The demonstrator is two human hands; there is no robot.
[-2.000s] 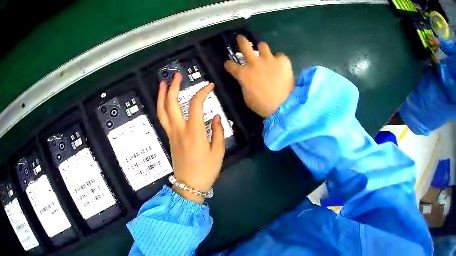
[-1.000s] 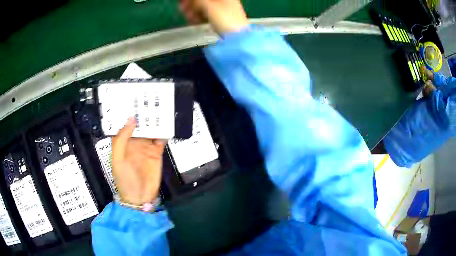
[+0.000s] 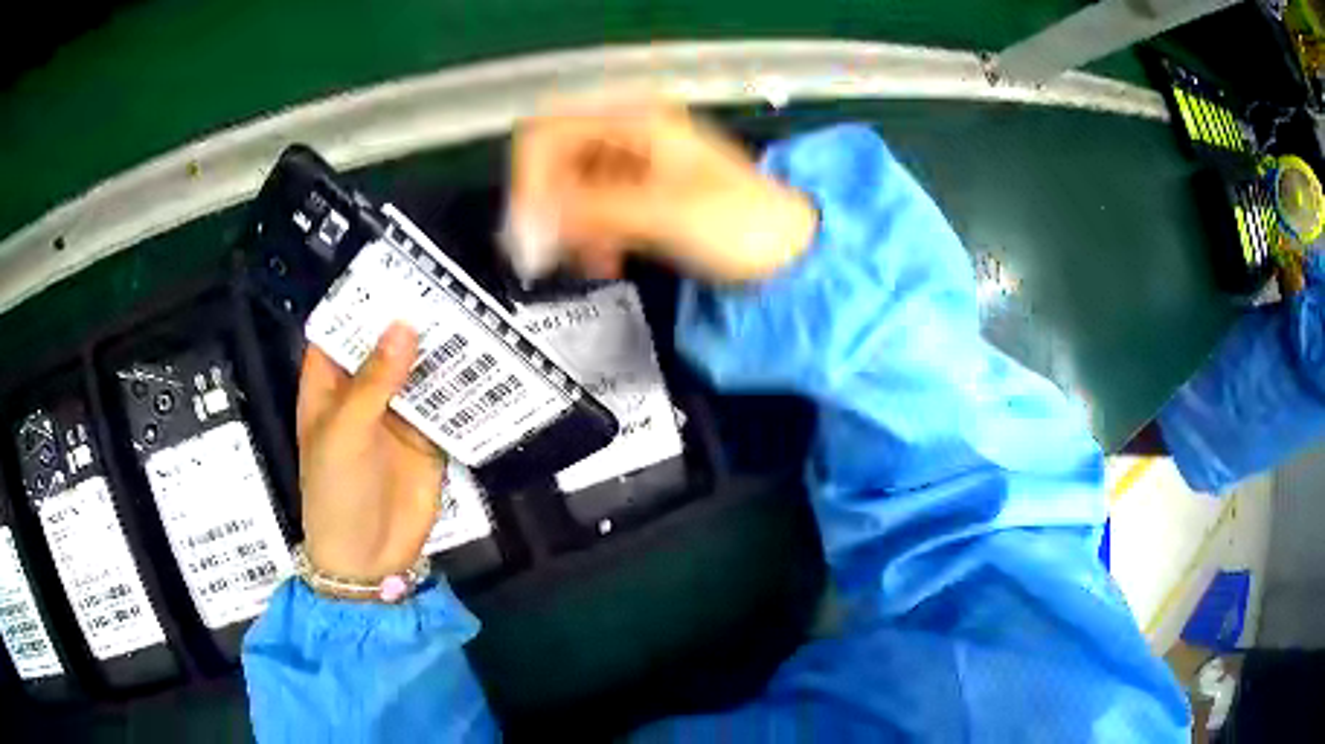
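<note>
My left hand (image 3: 372, 462), with a beaded bracelet at the wrist, holds a smartphone (image 3: 454, 345) tilted above the tray. Its camera end points up and left, and its white printed label faces me. My right hand (image 3: 625, 189) is blurred above the tray, to the right of the held phone. A small whitish patch shows at its fingertips, too blurred to name. A labelled phone (image 3: 610, 385) lies in the slot below my right hand, its upper end hidden. The black tray (image 3: 116, 378) holds more labelled phones (image 3: 218, 523) at the left.
A pale metal rail (image 3: 872, 73) curves across the dark green bench (image 3: 1046, 218). At the far right are black trays with yellow-green labels (image 3: 1209, 116), a round yellow object (image 3: 1296, 201) and another person's blue sleeve (image 3: 1250, 400). A white surface with blue pieces (image 3: 1218, 608) lies below.
My left hand has picked up a phone and since turned it from level to diagonal. My right hand moved from the tray's right end to beyond the rail, then back above the tray.
</note>
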